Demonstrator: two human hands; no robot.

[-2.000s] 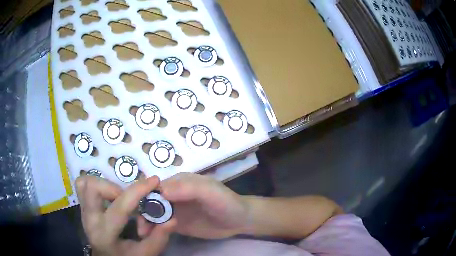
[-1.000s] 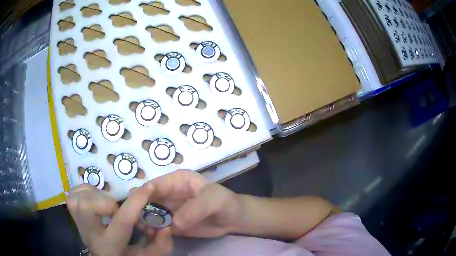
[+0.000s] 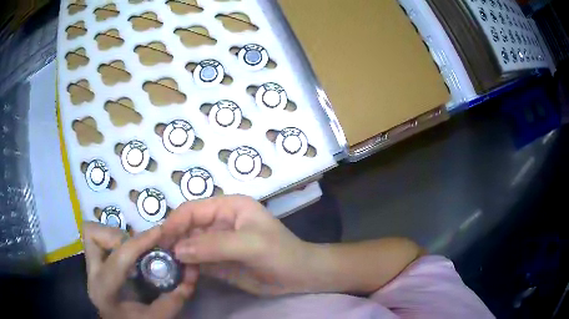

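Note:
A round part [image 3: 158, 269] is held between my two hands below the foam tray's near edge, its dark side with a silver centre facing up. My left hand [image 3: 118, 274] grips it from the left and below. My right hand [image 3: 231, 240] touches its right edge with the fingertips. The white foam tray [image 3: 146, 118] lies in front of me. Its nearer rows hold several pale ring-faced parts, such as a seated part [image 3: 196, 185]. The farther cut-outs show brown. My hands partly cover the tray's near left corner.
A cardboard divider [image 3: 374, 75] lies in a clear plastic tray [image 3: 342, 148] to the right. Farther right are stacked filled foam trays [image 3: 508, 37]. Clear plastic trays [image 3: 15, 168] lie at the left. A dark grey floor [image 3: 405, 187] and a blue stool [image 3: 533, 115] are at the right.
The round part has turned from its pale ring side, through a tilt, to its dark side with the silver centre, and moved slightly left. My right fingers have shifted left with it.

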